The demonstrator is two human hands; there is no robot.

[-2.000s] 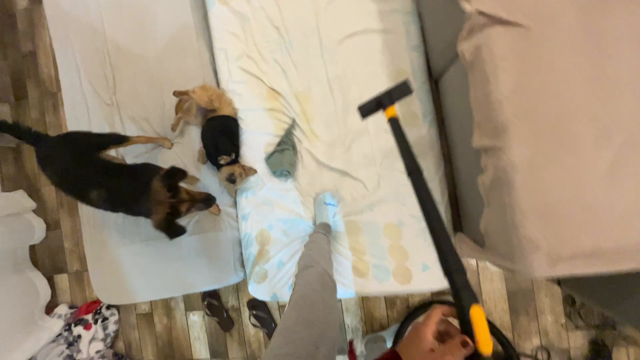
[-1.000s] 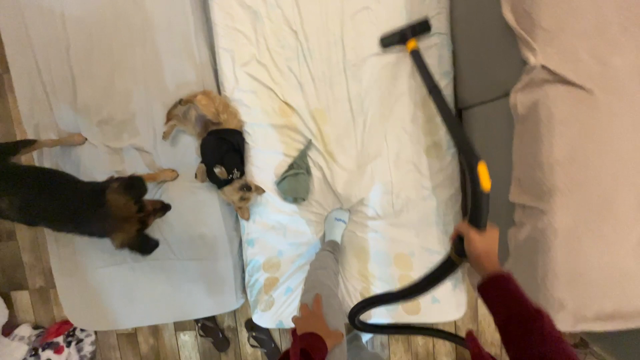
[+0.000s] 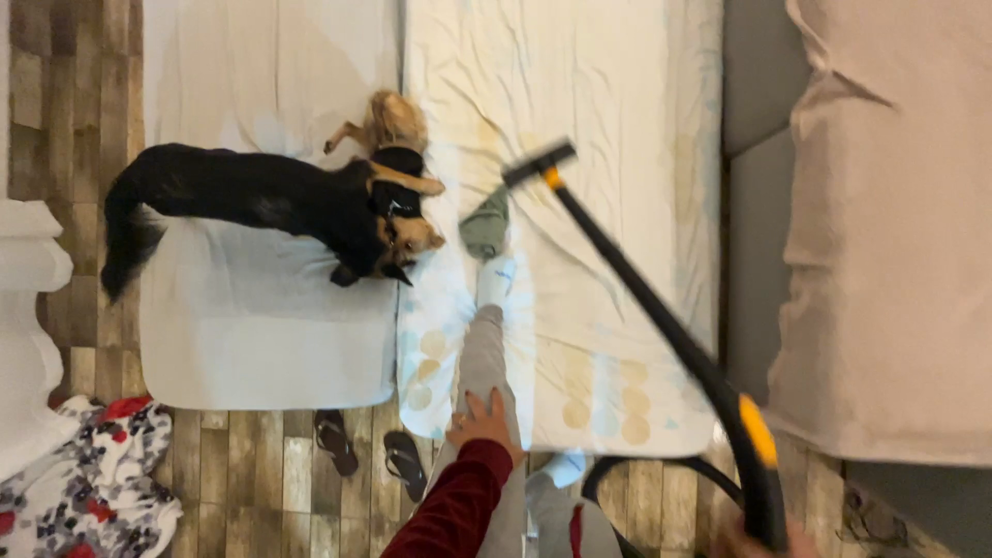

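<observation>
My left hand (image 3: 484,425), in a dark red sleeve, rests with spread fingers on my grey-trousered leg and holds nothing. At the bottom right, my right hand (image 3: 763,539) grips the curved black handle of a vacuum cleaner wand (image 3: 651,298); part of this hand is cut off by the frame edge. The wand slants up and left to its flat nozzle (image 3: 540,163), which is over the patterned mattress (image 3: 620,116), at the tip of a crumpled green cloth (image 3: 486,225). My socked foot (image 3: 496,280) is on the mattress just below the cloth.
A black and tan dog (image 3: 256,194) leans over a small tan dog (image 3: 395,120) in a black garment, at the seam with the pale left mattress (image 3: 263,364). Flip-flops (image 3: 404,463) lie on the wood-look floor. A covered sofa (image 3: 891,271) stands right; a patterned blanket (image 3: 93,480) lies lower left.
The nozzle has moved down and left, from the mattress's upper right to the green cloth. The larger dog has come right, over the small dog. My left hand now rests on my leg.
</observation>
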